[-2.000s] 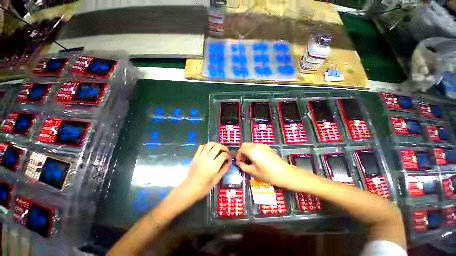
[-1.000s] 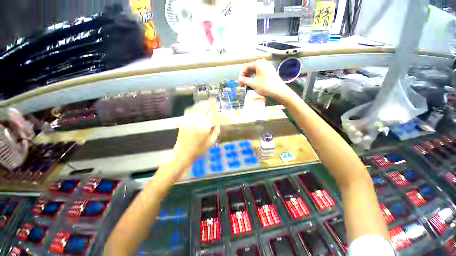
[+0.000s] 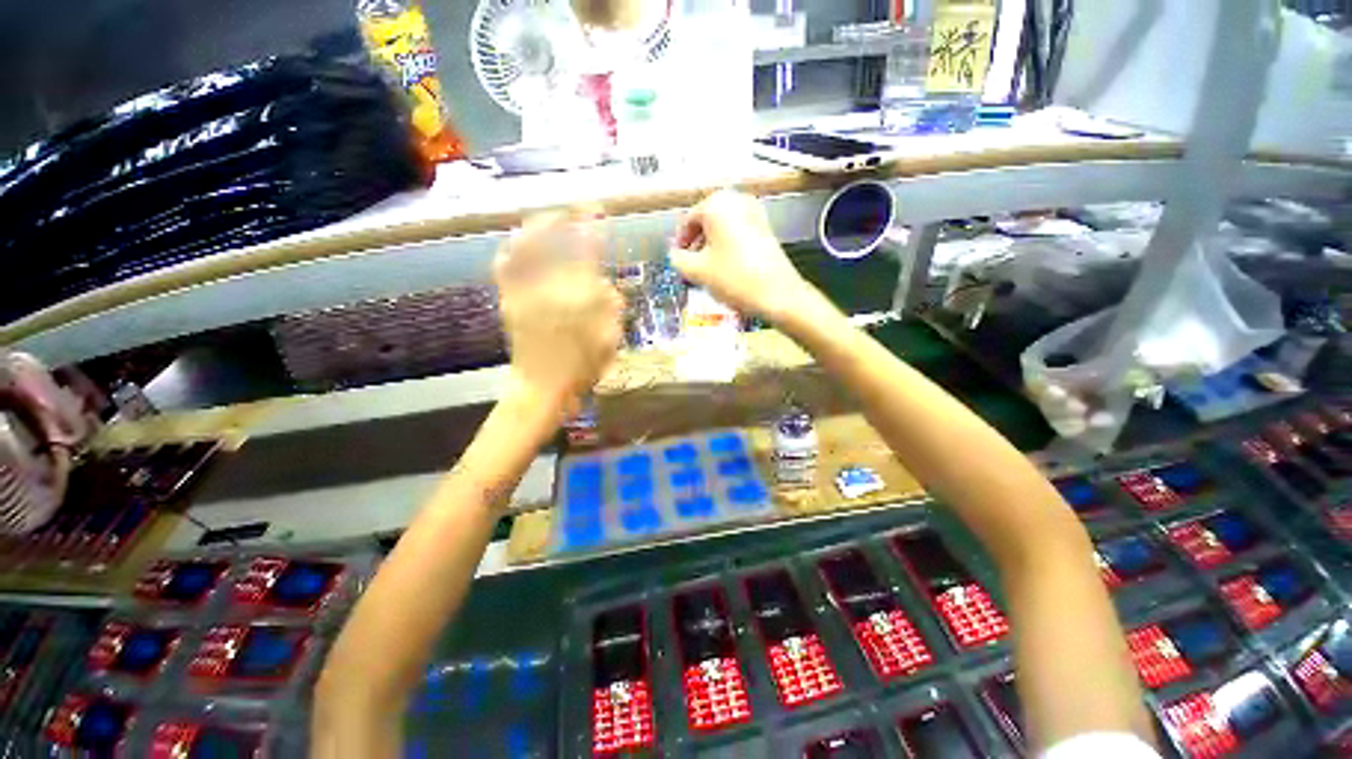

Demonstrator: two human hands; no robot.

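My left hand (image 3: 559, 304) is raised over the bench at the shelf's front edge, blurred, with its fingers curled. My right hand (image 3: 734, 255) is raised beside it, a short gap away, with fingers curled in. I cannot tell whether either holds something thin. Below lies a clear tray (image 3: 676, 559) of red keypad phones with dark screens, such as this phone (image 3: 713, 657); its near row is cut off by the lower edge. A sheet of blue films (image 3: 661, 489) lies on the wooden board (image 3: 875, 442).
A white bottle (image 3: 795, 449) and a small blue-and-white item (image 3: 859, 481) are on the board. Trays of blue-screened phones flank both sides (image 3: 267, 653), (image 3: 1161, 564). The shelf edge (image 3: 371, 245) crosses above; it bears a phone (image 3: 820, 150). A plastic bag (image 3: 1171, 334) hangs right.
The view has tilted up from the tray to the shelf. Both hands have left the near-left phone and risen. Over the last second, my left hand has risen further and my right has shifted slightly left.
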